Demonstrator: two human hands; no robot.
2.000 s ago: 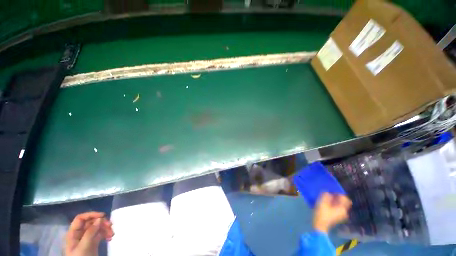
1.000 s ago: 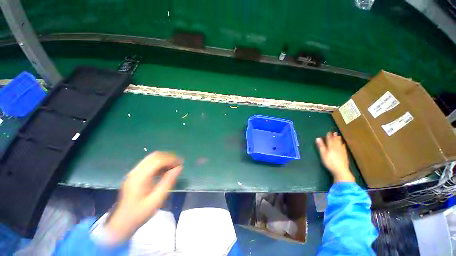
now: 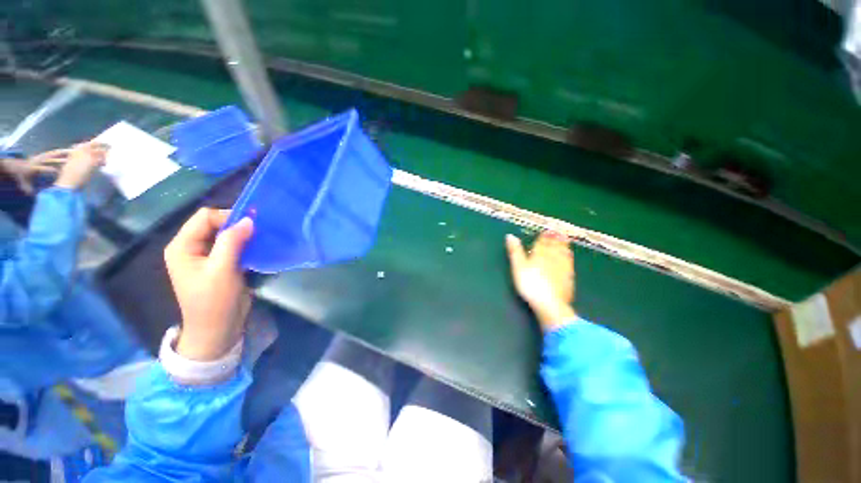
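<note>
My left hand (image 3: 208,274) holds a blue parts bin (image 3: 354,203) by its edge, thumb and fingers on the rim. The bin is raised and tilted on its side above the left part of the green bench (image 3: 453,302), its opening facing left. No contents can be made out in it. My right hand (image 3: 546,278) is open and empty, fingers spread, over or on the bench right of the bin. Small white scraps lie on the bench between them.
A second blue bin (image 3: 215,140) is at the left, beside a neighbouring worker's hand (image 3: 80,168) and a white sheet (image 3: 140,160). A dark tray (image 3: 156,255) lies partly behind my left hand. A grey post (image 3: 244,66) rises behind. A carton (image 3: 821,377) is at the right.
The view has swung left. The blue bin, standing on the bench a second ago, is now lifted and tilted in my left hand. My right hand has moved away from the carton.
</note>
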